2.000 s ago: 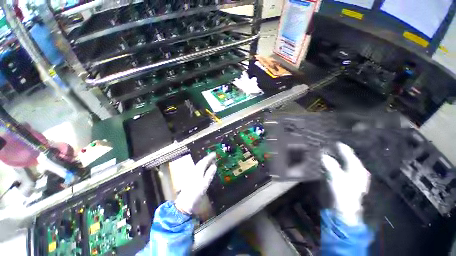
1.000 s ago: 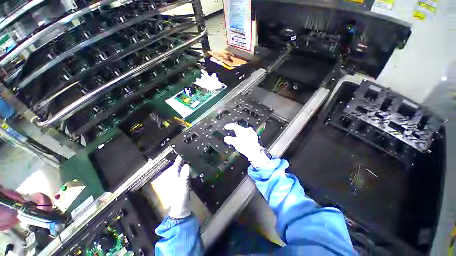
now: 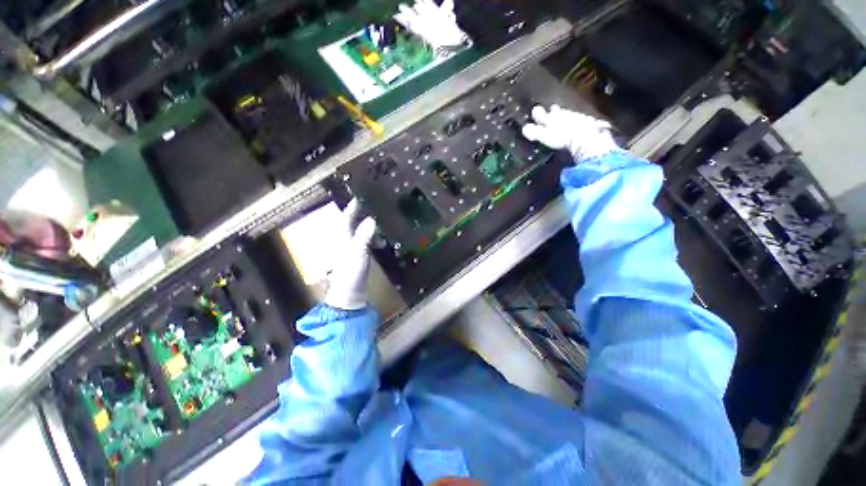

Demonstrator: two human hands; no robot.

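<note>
A black pallet cover with cutouts and studs lies over a carrier on the conveyor; patches of green board show through it and along its near edge. My gloved left hand is at the cover's left end, fingers against its edge, beside a white card. My gloved right hand is at the cover's right end, fingertips on its edge. Both hands hold the cover at its two ends. The undersides of the fingers are hidden.
A second carrier with two green boards lies at left. Beyond the rail are a black tray, a second tray and a sample board with white gloves. A black tote with more covers stands at right.
The cover came from the right onto the boards. My right hand has moved from the cover's middle to its right end; my left hand stays at the left end. The view has tilted down.
</note>
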